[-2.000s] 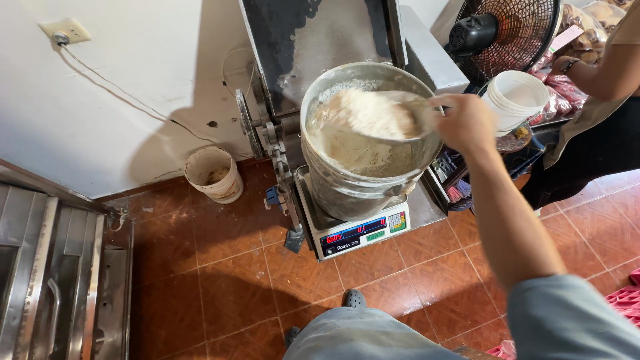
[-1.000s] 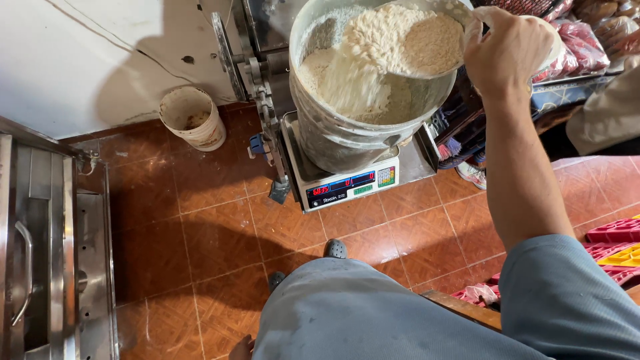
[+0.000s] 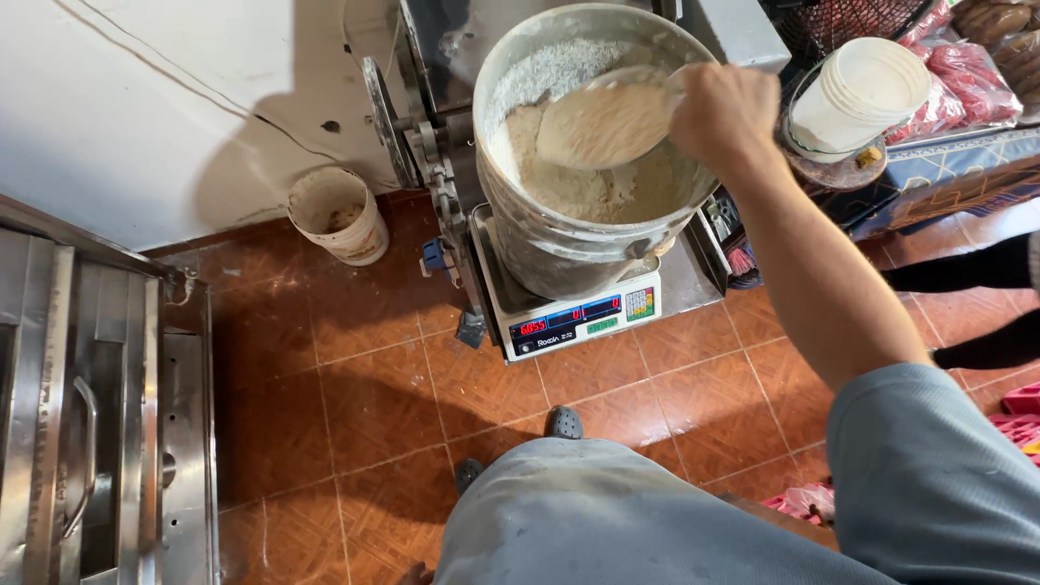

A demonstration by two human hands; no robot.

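My right hand [image 3: 723, 118] is closed on the near end of a scoop [image 3: 605, 122], blurred by motion, that carries flour over a large bucket [image 3: 561, 248]. Inside the bucket lies more flour [image 3: 561, 175], pale and powdery, with white dust on the inner wall. The bucket stands on a digital scale [image 3: 585, 321] whose red display is lit. Only a small, dark part of what seems to be my left hand [image 3: 417, 574] shows at the bottom edge; whether it holds anything cannot be seen.
A small dirty bucket [image 3: 340, 218] stands on the tiled floor by the wall. Metal equipment [image 3: 443, 154] is left of the scale, and a steel unit with a handle [image 3: 88, 455] at far left. White tubs [image 3: 861, 97] and bagged goods [image 3: 971, 73] sit at right. Another person's legs [image 3: 975, 268] show there.
The scoop, tipped with flour falling from it one second ago, is now held over the bucket with flour in it. The view has shifted.
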